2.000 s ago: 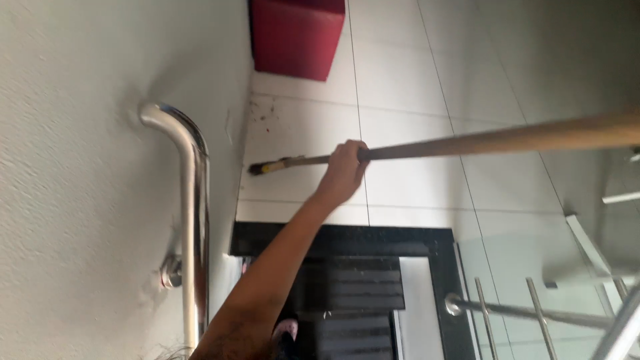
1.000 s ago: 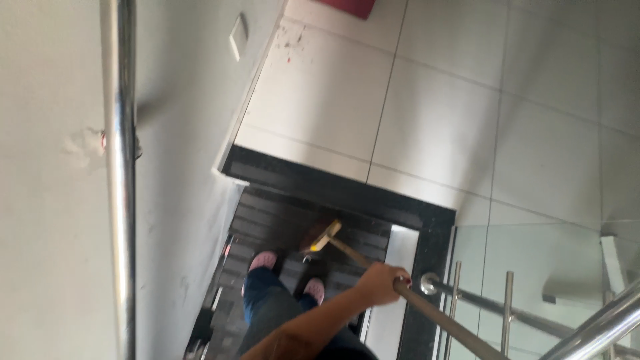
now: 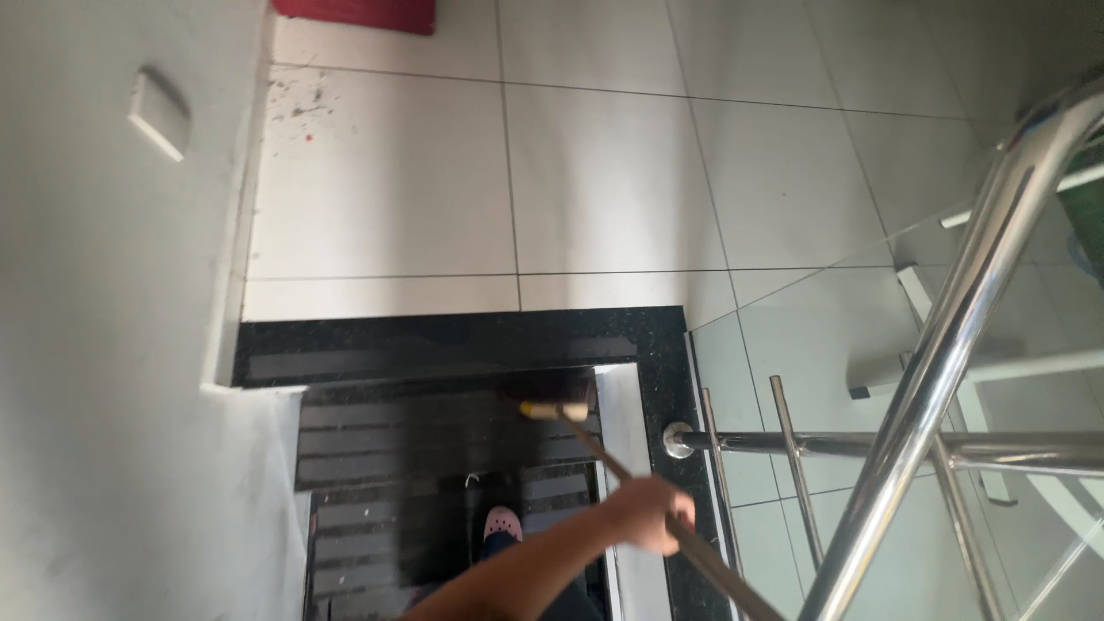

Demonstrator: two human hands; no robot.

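Observation:
My left hand (image 3: 655, 515), its forearm coming in from the bottom edge, is closed around the wooden pole (image 3: 723, 573) of a broom. The pole runs from the lower right up to a pale broom head (image 3: 556, 410) with a yellow end. That head is over the dark striped stair tread, by the white side edge at right; its bristles are hard to make out. Below it, a pink clog (image 3: 503, 523) with holes stands on a dark step. Dark specks of debris (image 3: 300, 108) and one red bit lie on the white floor tiles beside the wall. My right hand is out of view.
A black stone border (image 3: 448, 341) edges the stair opening. At right rise a polished metal handrail (image 3: 957, 332), thinner bars and a glass panel (image 3: 802, 345). The grey wall (image 3: 112, 302) with a white plate (image 3: 160, 116) stands at left. A red object (image 3: 366, 13) sits at the top.
Two seconds ago the broom head was on the white tiles near the wall; now it is over the dark stairs. My left hand keeps hold of the pole. The view has shifted.

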